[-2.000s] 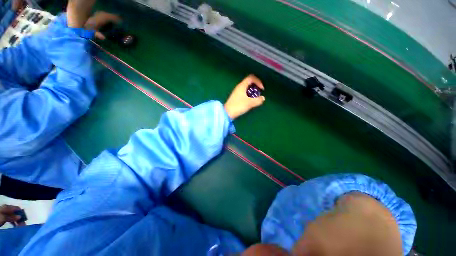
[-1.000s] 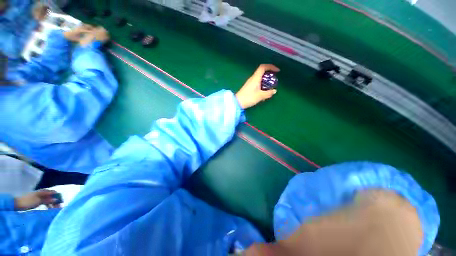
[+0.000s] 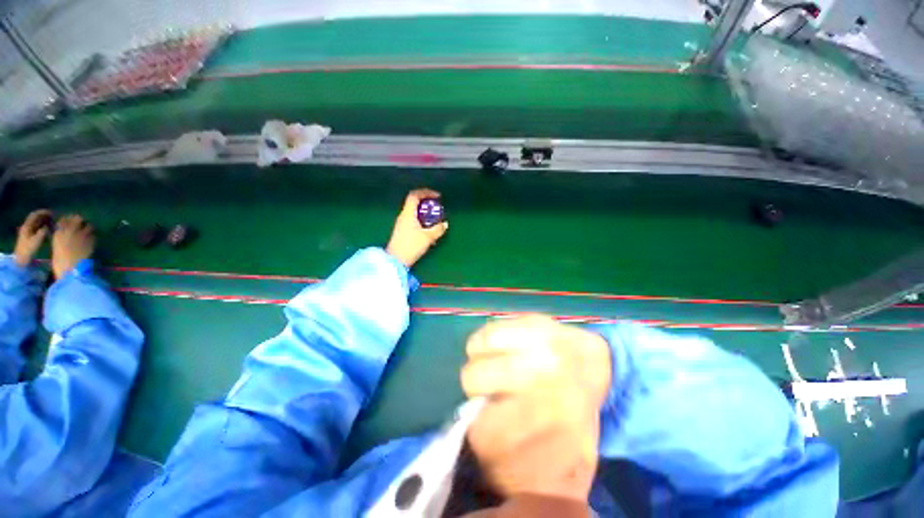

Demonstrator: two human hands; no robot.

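My left hand (image 3: pixel 415 231) is over the green belt and grips a round dark unit (image 3: pixel 431 211) between thumb and fingers. The unit's face is purple-black with pale spots and faces up. My right hand (image 3: pixel 537 390) is large and close to the camera at bottom centre, with its fingers curled. A white tapered piece (image 3: pixel 431 476) with a dark oval mark meets its fingers. Whether that hand grips the piece is unclear.
Dark units (image 3: pixel 177 236) lie on the belt at left, near a neighbour's hands (image 3: pixel 73 241). Another dark piece (image 3: pixel 770 212) lies at right. The aluminium rail (image 3: pixel 648 156) carries black blocks (image 3: pixel 536 156), a pink stick (image 3: pixel 415 159) and crumpled white material (image 3: pixel 291 142). A white branching shape (image 3: pixel 849 387) lies at right.
The view has turned and levelled, showing more of the right side. My left hand still holds the unit. My right hand now shows clearly at bottom centre, with the white piece beside it.
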